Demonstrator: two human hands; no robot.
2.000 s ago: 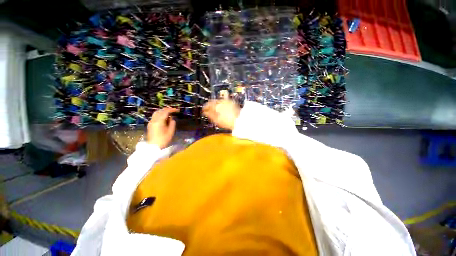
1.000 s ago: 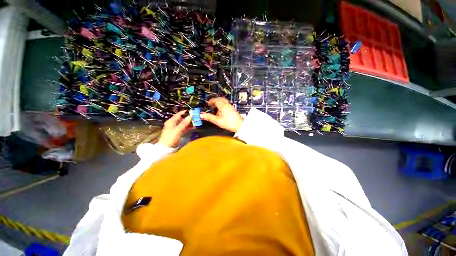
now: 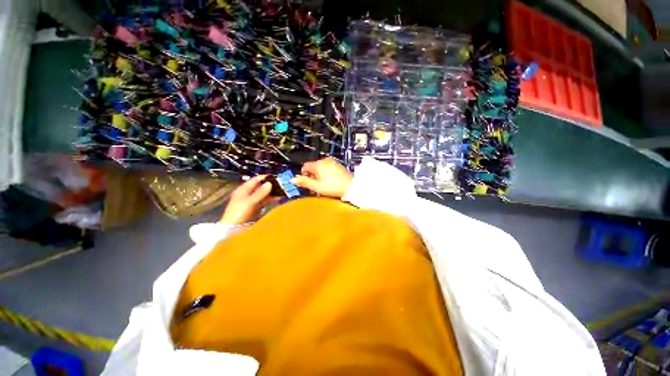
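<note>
A small blue blocky part [image 3: 288, 184] is between my two hands at the bench's front edge. My left hand [image 3: 248, 200] is at its left, with fingertips close to it and a dark bit by them. My right hand [image 3: 325, 178] has thumb and fingers on its right side. A bristling pile of coloured leaded parts [image 3: 169, 103] spreads behind and to the left. A clear compartment tray [image 3: 408, 110] lies to the right, with a white and a yellow part in its pockets.
More leaded parts [image 3: 491, 125] stand right of the clear tray. A red-orange compartment tray [image 3: 555, 62] is at the far right, with a small blue piece [image 3: 530, 71] at its left edge. A brown plastic bag [image 3: 187, 194] hangs below the bench edge.
Since two seconds ago my hands have come together and the blue part has appeared between them. Since one second ago it has tilted and sits slightly lower.
</note>
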